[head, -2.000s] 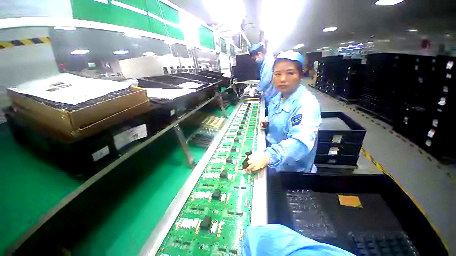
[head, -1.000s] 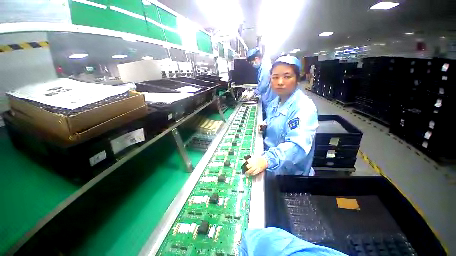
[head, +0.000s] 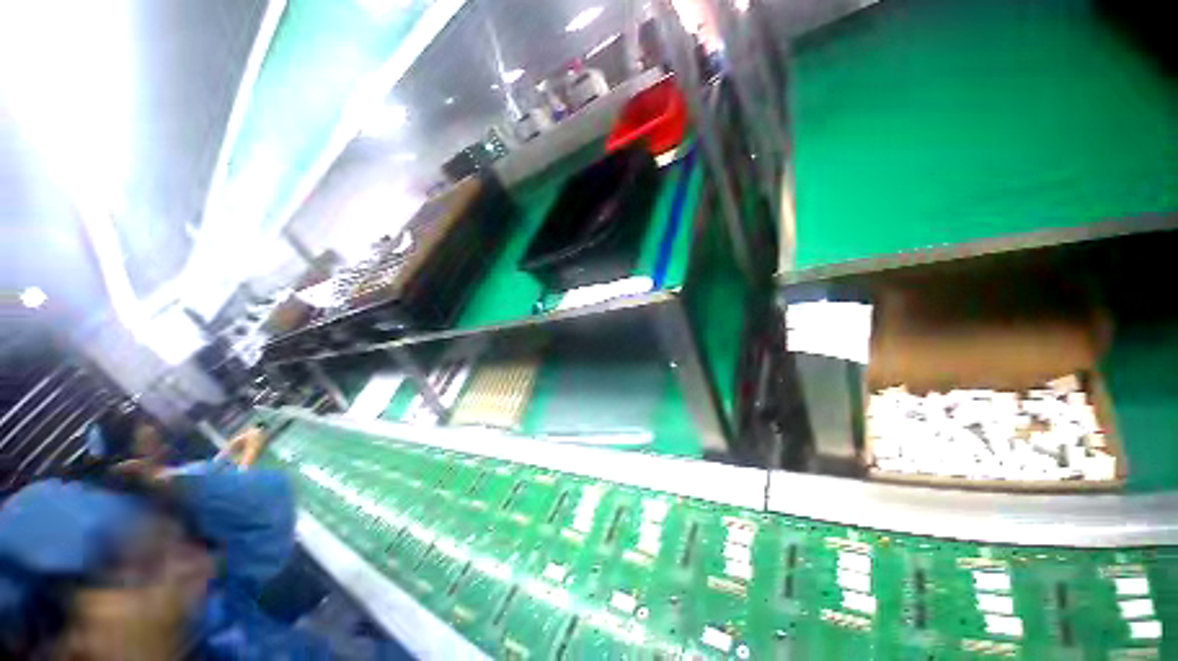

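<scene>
Green circuit boards (head: pixel 672 562) lie end to end on the line, across the lower part of the picture. White connectors (head: pixel 854 575) stand in rows on them, with dark and pale parts between. An open brown connector carton (head: pixel 988 437) full of loose white pieces is on the lower shelf at the right. Neither of my hands is in the picture. The view is tilted and blurred.
A neighbouring worker in a blue smock and cap (head: pixel 65 523) is close at the lower left. A black bin (head: pixel 594 220) and a red bin (head: pixel 650 119) stand on the upper shelf. A tan component tray (head: pixel 496 391) and a paper label (head: pixel 829 331) are below.
The view has swung and tilted from along the line to the shelves. The connector carton has come into view. My blue sleeve and the black tote at the right have left it.
</scene>
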